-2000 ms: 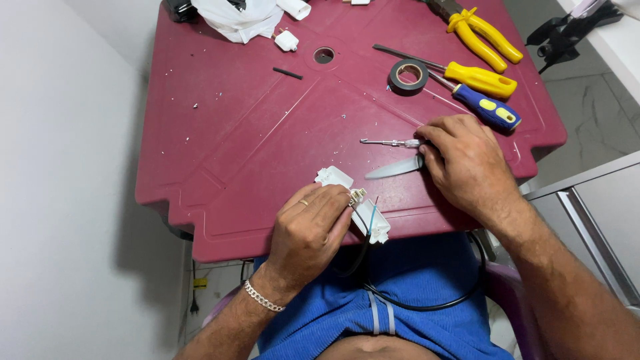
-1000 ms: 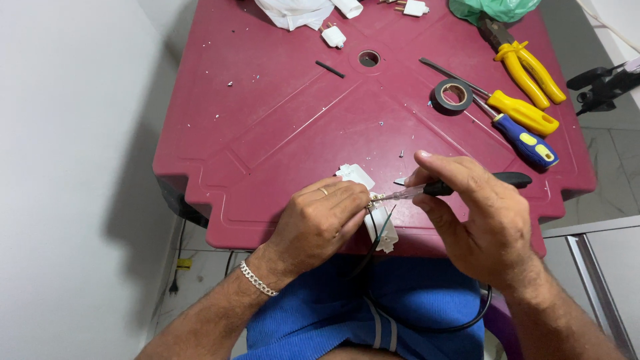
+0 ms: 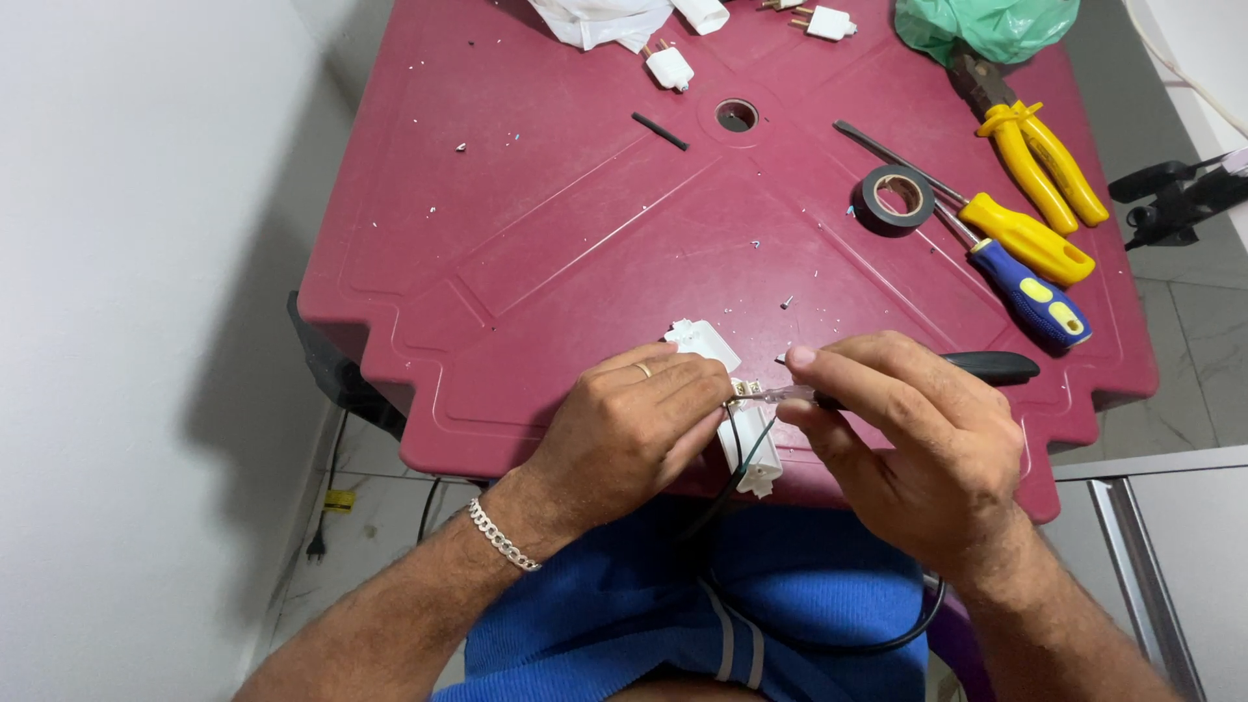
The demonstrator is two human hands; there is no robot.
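My left hand [image 3: 639, 414], with a ring and a chain bracelet, pinches a small metal terminal piece [image 3: 746, 390] at the near edge of the table. A small clear-shafted screwdriver [image 3: 785, 393] is in my right hand [image 3: 907, 429], its tip against the terminals. One white plastic plug shell half [image 3: 704, 341] lies just beyond my left fingers, another shell half [image 3: 756, 453] nearer me. A black cable [image 3: 717, 502] runs up from my lap, and its thin dark wires reach the terminals. The knife's black handle [image 3: 994, 368] shows behind my right hand; most of its blade is hidden.
On the red plastic table [image 3: 585, 224] lie black electrical tape [image 3: 892, 200], a yellow screwdriver [image 3: 1029, 239], a blue screwdriver [image 3: 1029, 292] and yellow-handled pliers [image 3: 1043, 166]. White plugs [image 3: 670, 68], a white bag [image 3: 604, 19] and a green bag [image 3: 985, 24] sit at the far side.
My right hand, on the table over the knife and small screwdriver two seconds ago, has lifted that screwdriver and brought its tip to the terminals. The view has shifted somewhat.
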